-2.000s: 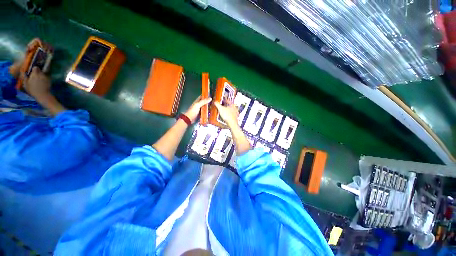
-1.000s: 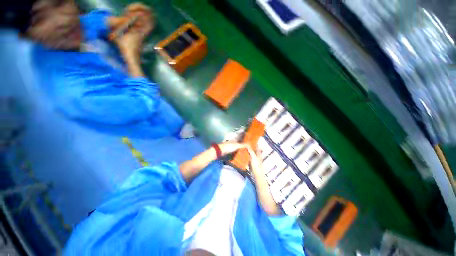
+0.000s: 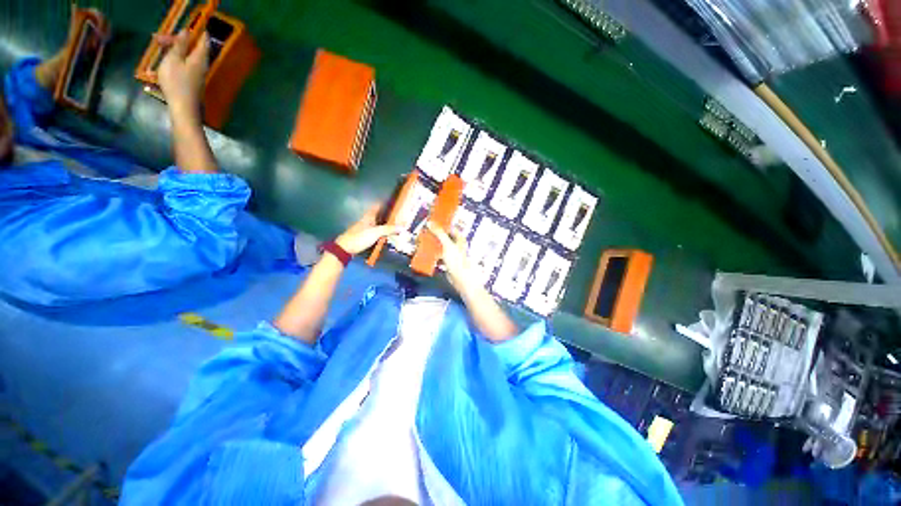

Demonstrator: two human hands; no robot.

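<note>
My left hand (image 3: 368,235) holds a thin orange frame (image 3: 397,212), seen nearly edge-on. My right hand (image 3: 447,247) holds a thicker orange frame or short stack of frames (image 3: 439,222) just to the right of it. The two orange pieces are apart at their upper ends, above the left end of the near row of white flat parts. The white flat parts (image 3: 517,185) lie in two rows on the bench; my hands and the orange pieces partly hide the near row. My fingertips are small and partly hidden.
A stack of orange frames (image 3: 334,109) stands to the left, a smaller orange stack (image 3: 619,290) to the right. A neighbouring worker's hand (image 3: 184,71) is at another orange stack (image 3: 229,69). A tray of small parts (image 3: 766,358) lies at the right. Shiny plastic trays (image 3: 780,30) sit on the raised shelf.
A second ago both my hands were together at one orange piece; now two pieces are held apart. The neighbour's hand has moved onto the far-left stack. The camera view has turned.
</note>
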